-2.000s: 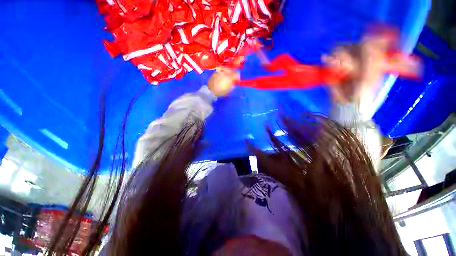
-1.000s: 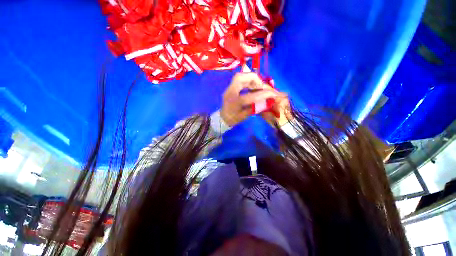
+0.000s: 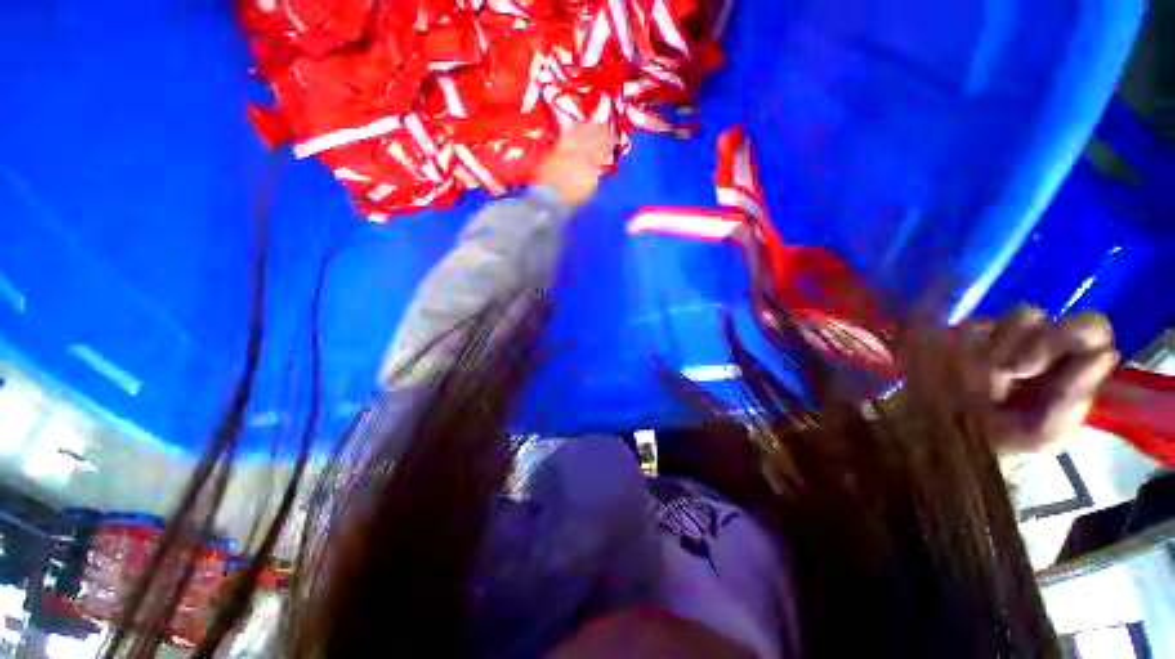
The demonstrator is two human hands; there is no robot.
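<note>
A tangled pile of red-and-white strips (image 3: 425, 90) lies in the large blue bin (image 3: 168, 245) at the top of the view. My left hand (image 3: 580, 160) reaches to the pile's lower edge; its fingertips are against the strips, and what they grip cannot be told. My right hand (image 3: 1050, 373) is at the right, beyond the bin rim, closed on red strips (image 3: 825, 290). These trail up and left over the bin, with two white-striped ends apart. More red sticks out on the hand's right side. Hair partly hides the strips and the right wrist.
Another blue bin or container (image 3: 1121, 277) stands beyond the rim at right. A stack of red goods (image 3: 142, 579) is at lower left. A pale surface (image 3: 1108, 592) shows at the lower right edge. Long hair hangs across the lower view.
My hands were together below the pile one second ago. Now my right hand has moved far right with the strips, and my left hand has moved up to the pile.
</note>
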